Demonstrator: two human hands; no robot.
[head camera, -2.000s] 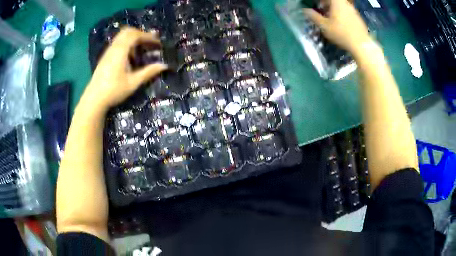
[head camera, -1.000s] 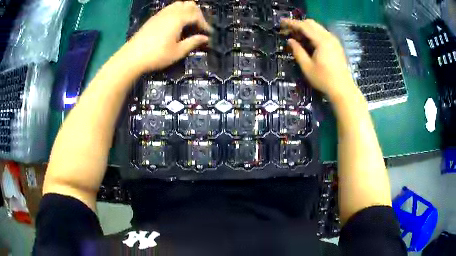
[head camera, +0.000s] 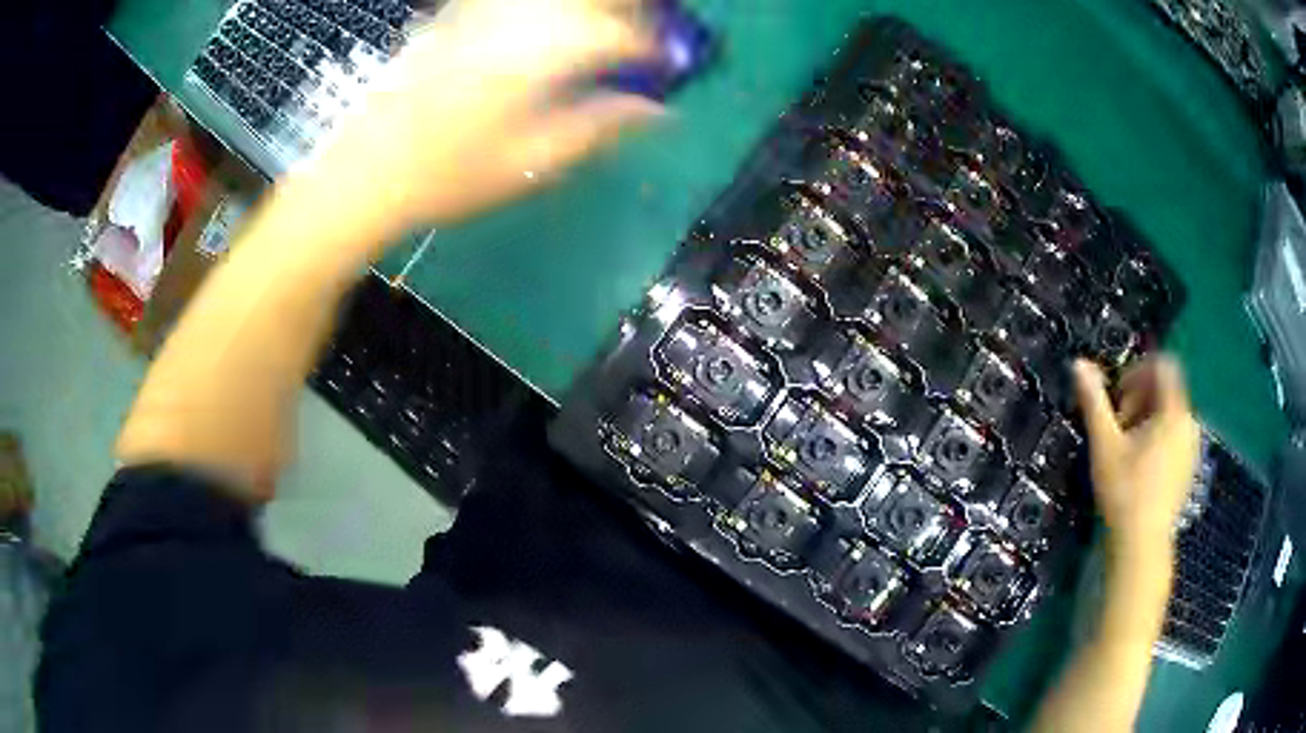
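Note:
The large black blister tray (head camera: 874, 358) lies tilted in front of me, with camera modules (head camera: 719, 372) in its scalloped pockets. My left hand (head camera: 530, 100) is raised at the top of the view, left of the tray, and is blurred. A dark blue-purple slab, likely the smartphone (head camera: 676, 46), sits between its thumb and fingers and is also blurred. My right hand (head camera: 1139, 423) is at the tray's right edge with thumb and fingers apart; I see nothing in it, though a tiny part could be hidden.
A clear parts tray (head camera: 308, 72) lies at the upper left, partly behind my left arm. Another clear parts tray (head camera: 1215, 551) is beyond my right hand. More black trays (head camera: 408, 387) sit below the bench edge. A cardboard box with red and white contents (head camera: 143, 229) is at far left.
The view has turned left, so the black tray appears rotated and further right. My left hand has left the tray and is at the smartphone. My right hand has moved to the tray's right edge.

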